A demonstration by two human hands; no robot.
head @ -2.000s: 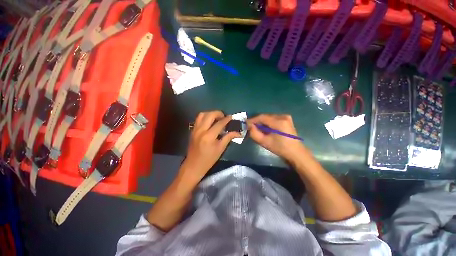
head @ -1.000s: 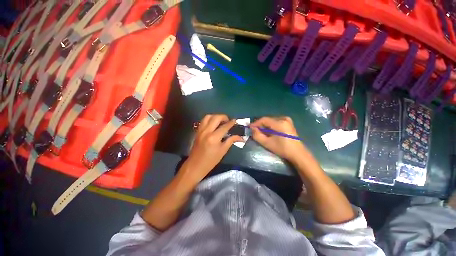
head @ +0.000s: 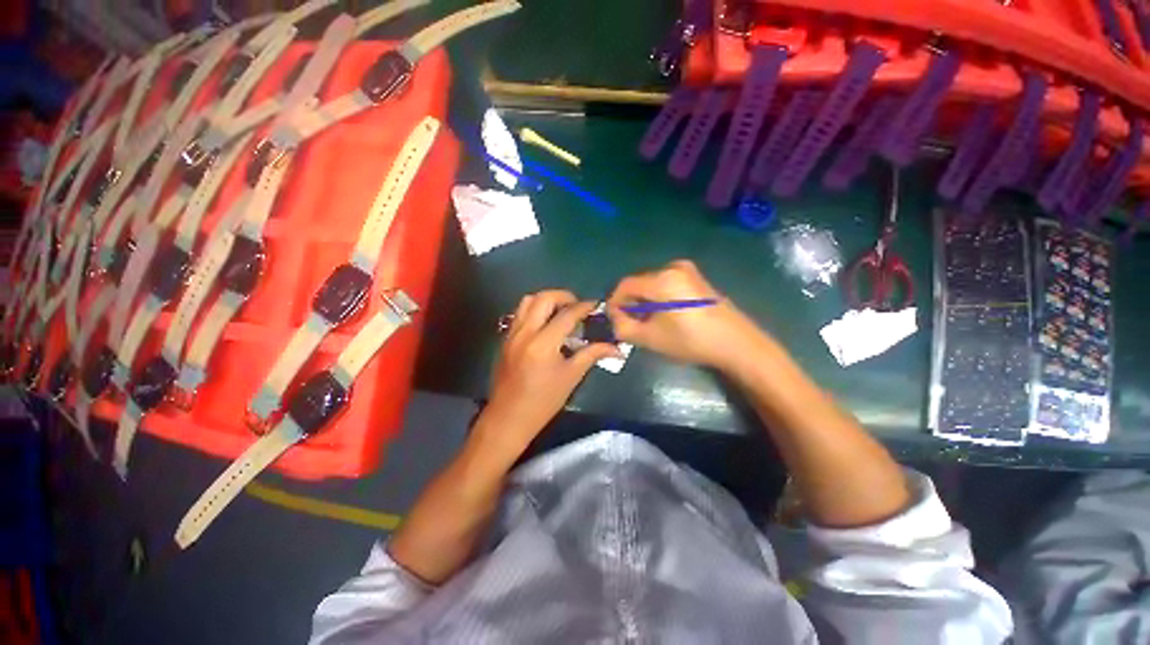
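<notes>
My left hand (head: 540, 365) holds a small dark watch head (head: 595, 329) between its fingertips over the green bench. A white wipe (head: 614, 358) shows in part beside and under the watch head. My right hand (head: 675, 318) grips a blue pen-like tool (head: 668, 306), held nearly level, with its long end pointing right. The right fingers meet the upper edge of the watch head, and the tool's tip is hidden by them. The strap is mostly hidden by my left hand; only a small metal end (head: 505, 324) shows at its left.
A red-orange tray (head: 423, 252) with pale-strapped watches stands at left. Purple straps (head: 757, 120) hang from red trays at top right. Wipes (head: 498, 218), blue sticks (head: 574, 189), a blue cap (head: 755, 211), scissors (head: 879, 277) and sticker sheets (head: 980, 328) lie on the bench (head: 706, 252).
My right hand has moved slightly up and left over the watch head, and the blue tool now tilts slightly up to the right instead of down. The left hand keeps its hold.
</notes>
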